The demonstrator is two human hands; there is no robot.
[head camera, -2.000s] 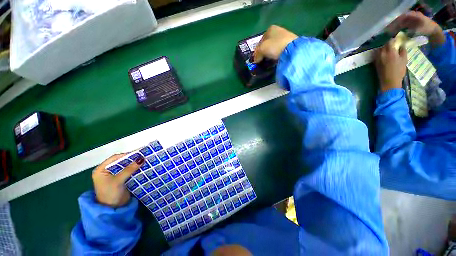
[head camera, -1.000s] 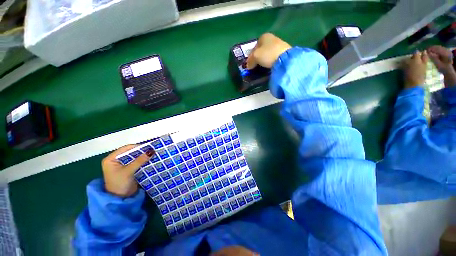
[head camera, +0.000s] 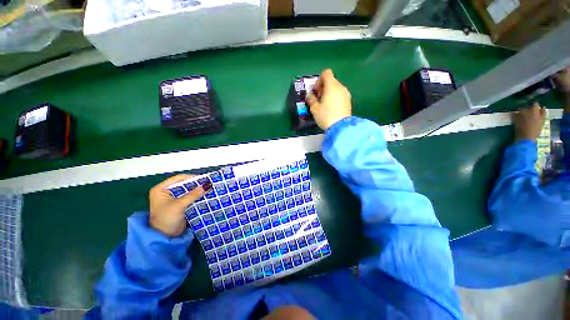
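My left hand (head camera: 170, 205) pinches the upper left corner of the label sheet (head camera: 259, 225), which shows rows of small blue shiny rectangles and a blank strip along its top edge. My right hand (head camera: 331, 100) is over a black product unit (head camera: 304, 122) on the conveyor, its fingertips at the unit's top right side, covering part of it. A small blue hologram sticker (head camera: 302, 109) shows on the unit's top, just below the fingertips. Whether the fingers hold anything cannot be told.
More black units stand on the green conveyor (head camera: 250, 94), left (head camera: 190, 106) and right (head camera: 427, 87). A white foam box (head camera: 181, 31) is beyond it. A grey metal post (head camera: 475, 97) crosses at right, near another person's blue sleeve (head camera: 531, 187). Spare label sheets (head camera: 9, 250) lie far left.
The camera view has shifted, so the scene sits differently in the picture. My right fingers have moved up off the blue sticker, leaving it more visible. My left hand still holds the sheet.
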